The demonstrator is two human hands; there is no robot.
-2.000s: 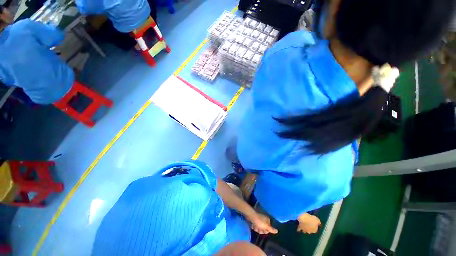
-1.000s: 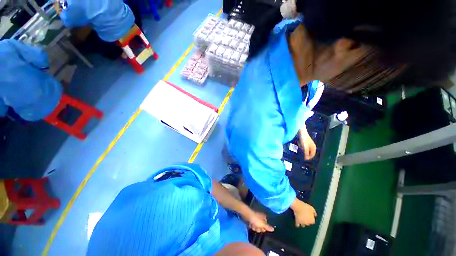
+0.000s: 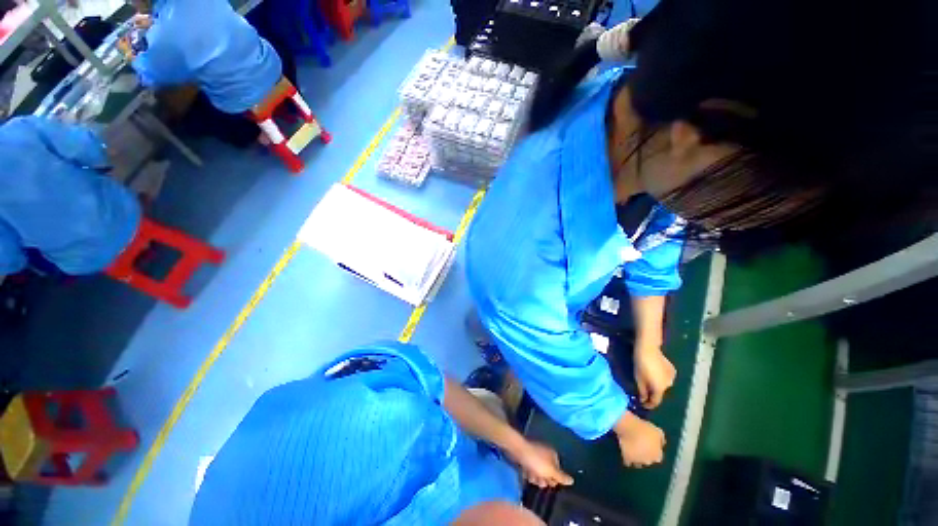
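Observation:
My left hand (image 3: 541, 465) is at the bottom centre, small and slightly blurred. Its fingers are bent, with a fingertip reaching right over the dark bench edge; I cannot tell whether it pinches anything. Only a bit of my right forearm shows at the bottom edge; the right hand is out of the picture. Just below and right of my left hand is a black tray (image 3: 591, 511) with dark units, cut off by the bottom edge.
A neighbour in a blue smock (image 3: 545, 257) leans over black trays beside me, both hands low. A pale metal rail (image 3: 693, 411) edges the green bench; a black tray (image 3: 771, 493) lies beyond. Stacked sheets (image 3: 375, 247), blister trays (image 3: 473, 113) and red stools (image 3: 170, 262) stand on the blue floor.
The neighbour's farther hand has moved down near their other hand. The neighbour's head has turned and leaned over the bench since the oldest frame. My left hand has barely moved.

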